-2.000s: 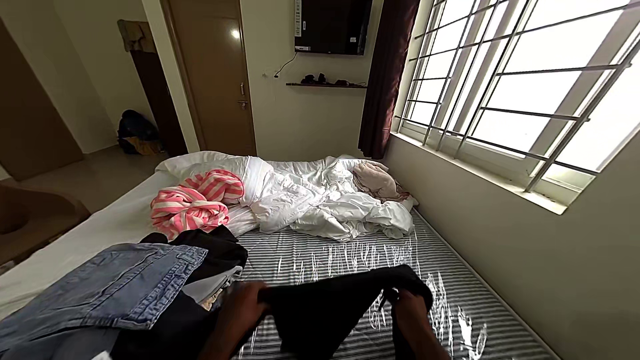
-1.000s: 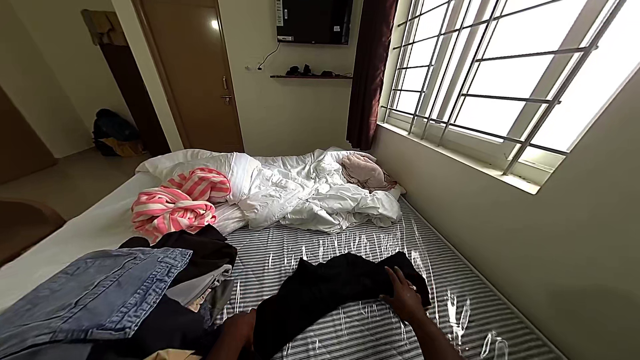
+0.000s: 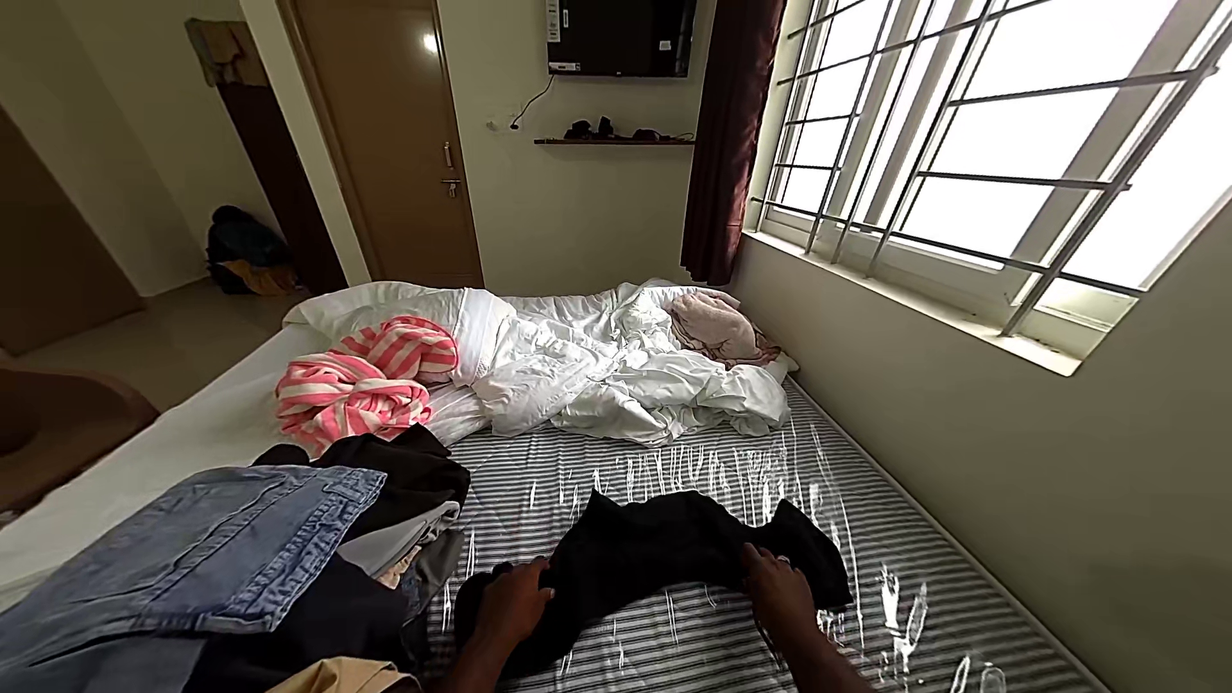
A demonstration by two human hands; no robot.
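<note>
A black cloth garment (image 3: 654,549) lies spread across the striped mattress (image 3: 539,472) in front of me. My left hand (image 3: 515,599) rests on its left part, fingers on the fabric. On its right part is my right hand (image 3: 778,585), fingertips touching the cloth near the narrower section. Whether either hand pinches the fabric cannot be told. Left of the garment, blue denim clothing (image 3: 221,549) tops a pile with a black garment (image 3: 409,472), a grey cloth (image 3: 399,539) and a beige cloth (image 3: 342,677).
A pink-and-white striped cloth (image 3: 356,395) lies beyond the pile, beside crumpled white bedding (image 3: 616,371). A pale pink cloth (image 3: 717,327) is at the far right corner. The wall and barred window (image 3: 962,154) border the mattress on the right. A brown chair (image 3: 72,423) stands at left.
The black garment, held up between both hands two seconds ago, now lies on the mattress. Since one second ago, its middle and right part have been spread wider.
</note>
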